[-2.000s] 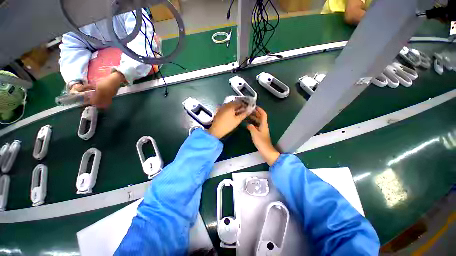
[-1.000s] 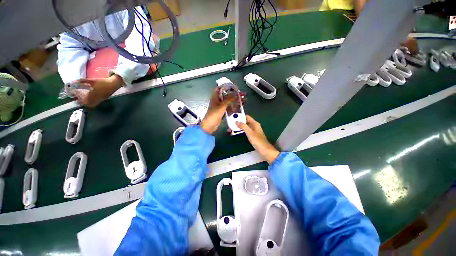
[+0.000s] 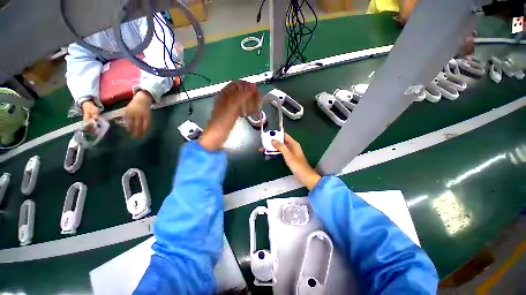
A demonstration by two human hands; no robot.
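Observation:
My right hand point(image 3: 293, 157) holds a white oval housing point(image 3: 272, 137) by its solid rounded end, thumb near the dark round hole, slot end pointing up, above the green belt. My left hand point(image 3: 233, 106) is raised to the left of the housing's slot end and is motion-blurred; whether its fingers hold anything cannot be told. Two more housings lie below my hands, one on the white board point(image 3: 315, 266) and one at its left edge point(image 3: 262, 253). A clear, shiny piece point(image 3: 295, 214) lies at the top of the board.
The green belt point(image 3: 190, 178) carries scattered housings left and right. A slanted grey post point(image 3: 383, 86) stands right of my hands. Black wires point(image 3: 300, 34) and grey coils point(image 3: 193, 34) hang ahead. Across the belt, a person's hands point(image 3: 92, 121) hold a pale piece near a red pad point(image 3: 122, 78).
My left hand has moved off the housing, up and to the left. My right hand still holds it in much the same place. The housings on the belt have shifted left.

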